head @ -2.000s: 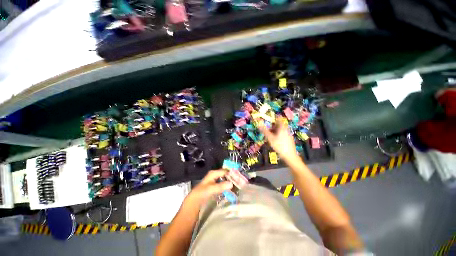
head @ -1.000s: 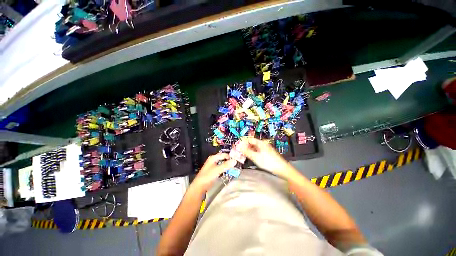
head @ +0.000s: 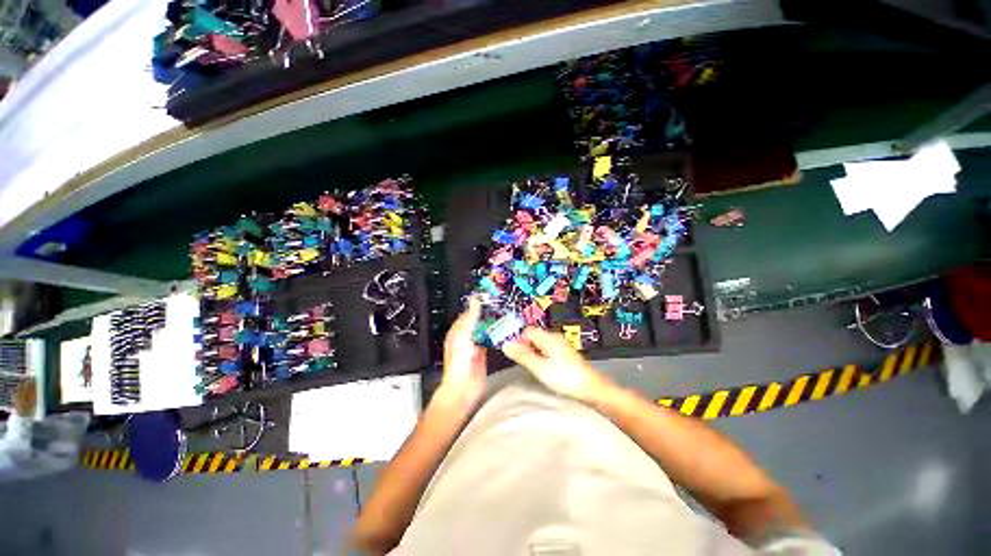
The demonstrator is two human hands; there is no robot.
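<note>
My left hand (head: 465, 353) and my right hand (head: 552, 361) are close together at the front left edge of the right-hand tray (head: 652, 339). Between them is a clipped assembly (head: 502, 328) with light blue and other coloured clips. Both hands appear to hold it; the part inside the clips is hidden. A heap of loose binder clips (head: 587, 252) in pink, yellow, blue and teal fills the tray just beyond. In the left tray (head: 364, 359), rows of clipped assemblies (head: 266, 348) stand at the left and back, and several unclipped black curved parts (head: 389, 304) lie at the right.
A white shelf edge (head: 402, 96) crosses above the bench, with larger clips on top. A brown block (head: 744, 174) and white paper (head: 897, 187) lie at the right. Black parts in rows (head: 137, 353) lie on white sheets at far left. Blue stools (head: 158, 443) stand in front.
My right hand went from the clip heap to my left hand, and both hands are now slightly farther forward with the assembly. A person's sleeve and hand have appeared at far left.
</note>
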